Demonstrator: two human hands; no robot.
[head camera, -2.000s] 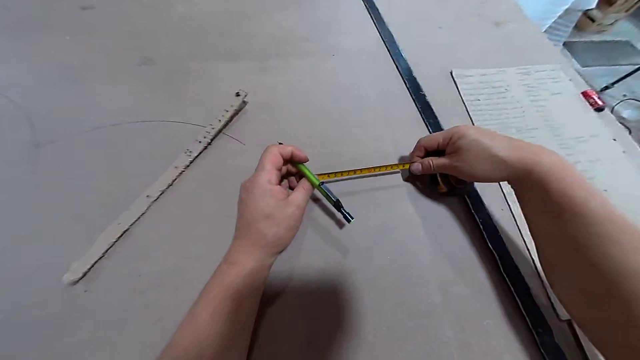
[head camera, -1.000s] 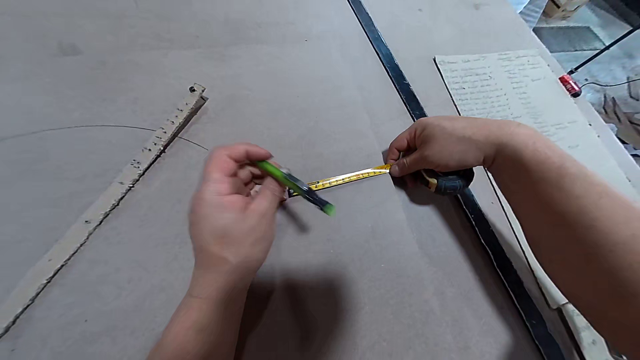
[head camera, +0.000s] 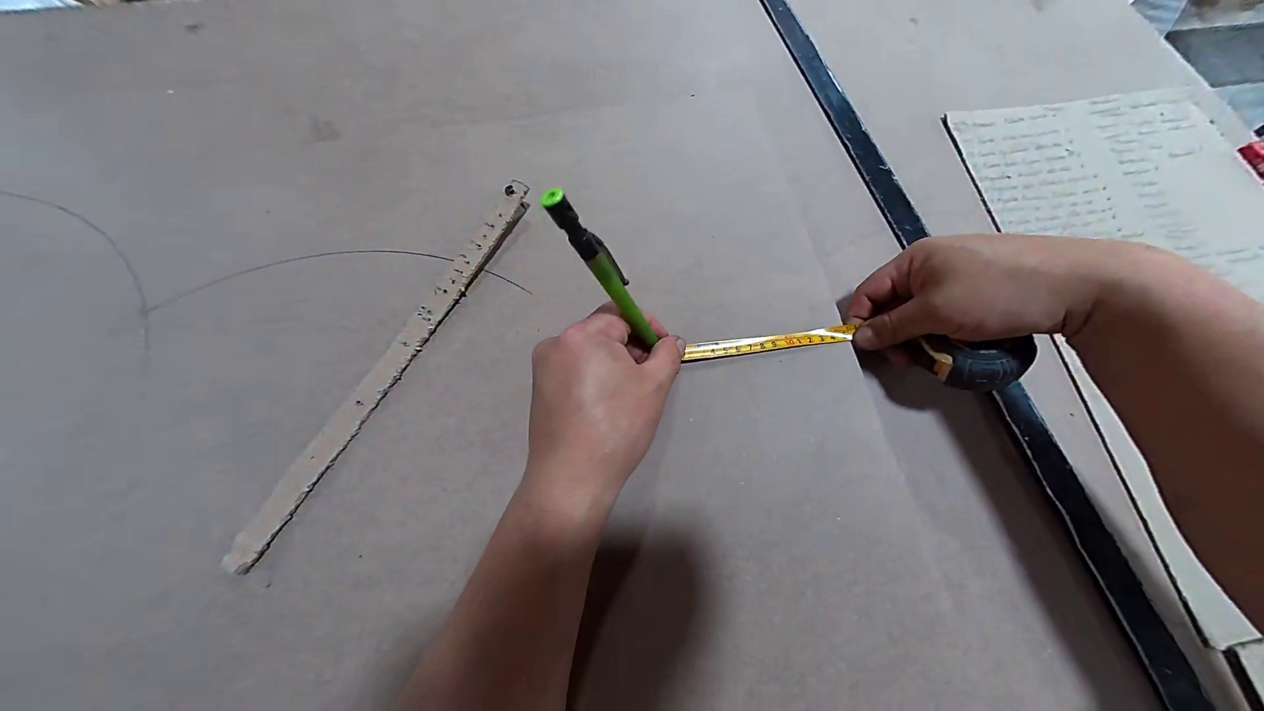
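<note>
My left hand (head camera: 597, 390) holds a green mechanical pencil (head camera: 614, 281), its green-capped end pointing up, and pinches the near end of a yellow tape measure blade (head camera: 760, 345). At the blade's other visible end, my right hand (head camera: 948, 296) grips it between thumb and finger. The dark tape measure case (head camera: 983, 363) sits under that hand, over a long black straight bar (head camera: 1071, 494). Left of my hands, a narrow strip of board with small holes and marks (head camera: 380, 380) lies diagonally across a drawn curved line (head camera: 326, 254).
The large flat brownish sheet (head camera: 296, 118) spreads under everything and bears a second drawn arc at the left. Right of the black bar lies a pale board with handwriting (head camera: 1086, 168). A red object (head camera: 1252, 158) shows at the right edge.
The pencil has swung from pointing down to the right to standing with its green-capped end up. My left hand has come down to the tape at the sheet. The view has shifted.
</note>
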